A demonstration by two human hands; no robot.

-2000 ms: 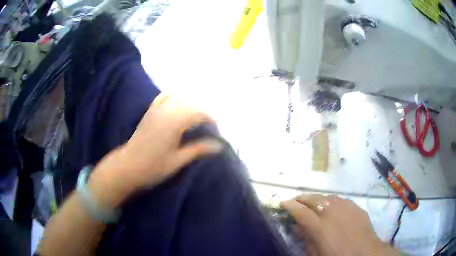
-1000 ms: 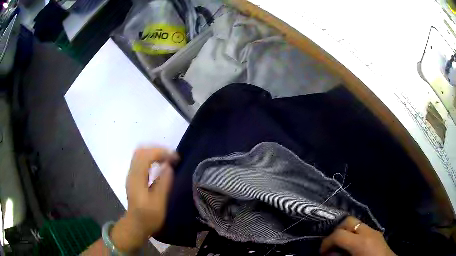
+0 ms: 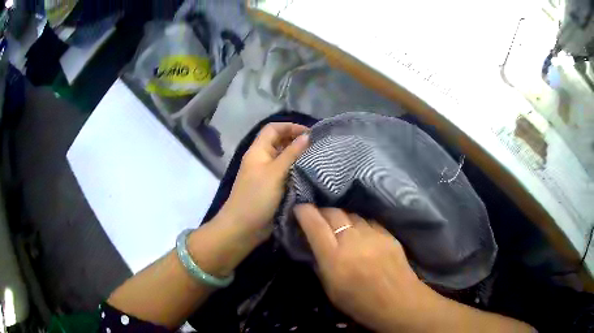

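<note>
The grey-and-white striped lining (image 3: 417, 188) lies open in a rounded shape over the dark navy garment (image 3: 521, 260) on my lap. My left hand (image 3: 264, 169) pinches the lining's upper left edge between thumb and fingers. My right hand (image 3: 358, 260) is at the lining's left side, just below my left hand, with the index finger at the lining's edge; its other fingertips are hidden in the fold. Pale thread ends (image 3: 454, 172) lie on the lining's right part.
The white table (image 3: 417, 71) with a brown edge curves along the right, with brown tape (image 3: 532, 140) on it. A white board (image 3: 140, 175) is at the left. A plastic bag with a yellow label (image 3: 176, 73) and pale cloth lie behind the lap.
My left hand has moved right and taken hold of the lining's edge. My right hand has moved left from the lower right corner. The lining is now spread wider and higher.
</note>
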